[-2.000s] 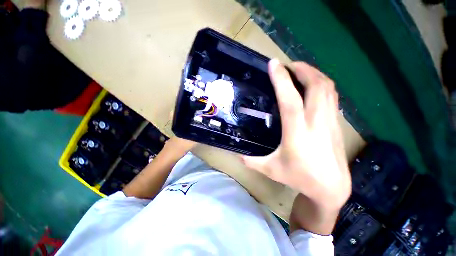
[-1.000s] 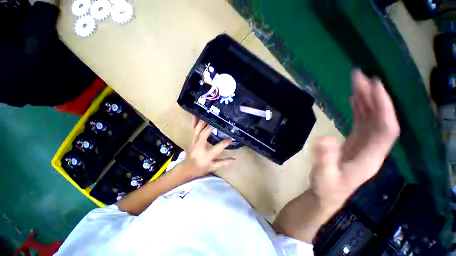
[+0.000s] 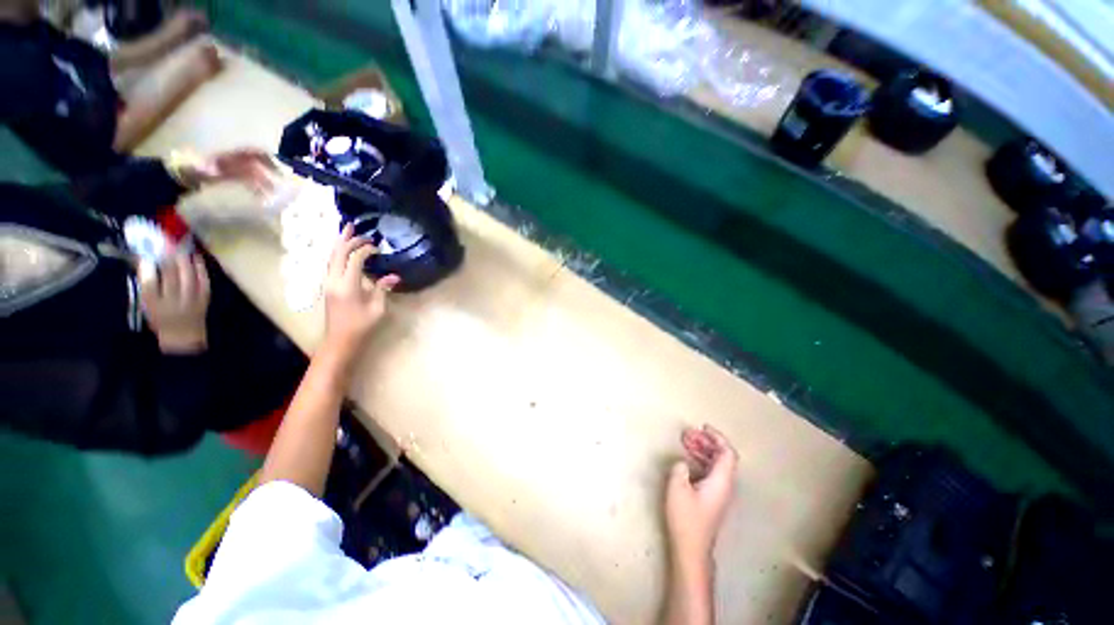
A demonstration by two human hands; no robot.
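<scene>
The black base housing [image 3: 379, 159] lies open side up at the bench's far left part, with a silver-white disc inside. The round black fan head [image 3: 422, 244] is against its near side, pale blades showing. My left hand [image 3: 351, 293] is on the fan head's near left edge, fingers and thumb at the rim. My right hand [image 3: 701, 470] is away to the right above the bench, empty, fingers loosely curled.
White gears [image 3: 308, 244] lie left of the fan head. A neighbour's hand [image 3: 238, 171] is close to the housing; another person's hand [image 3: 177, 299] holds something white. A white post [image 3: 442, 98] stands behind. Black housings [image 3: 928, 525] are at right, a yellow crate [image 3: 220, 531] below left.
The view has swung left and widened. The housing and fan head are now farther left beside the gears and neighbour. My left hand has gone with them; my right hand has lowered, fingers more curled.
</scene>
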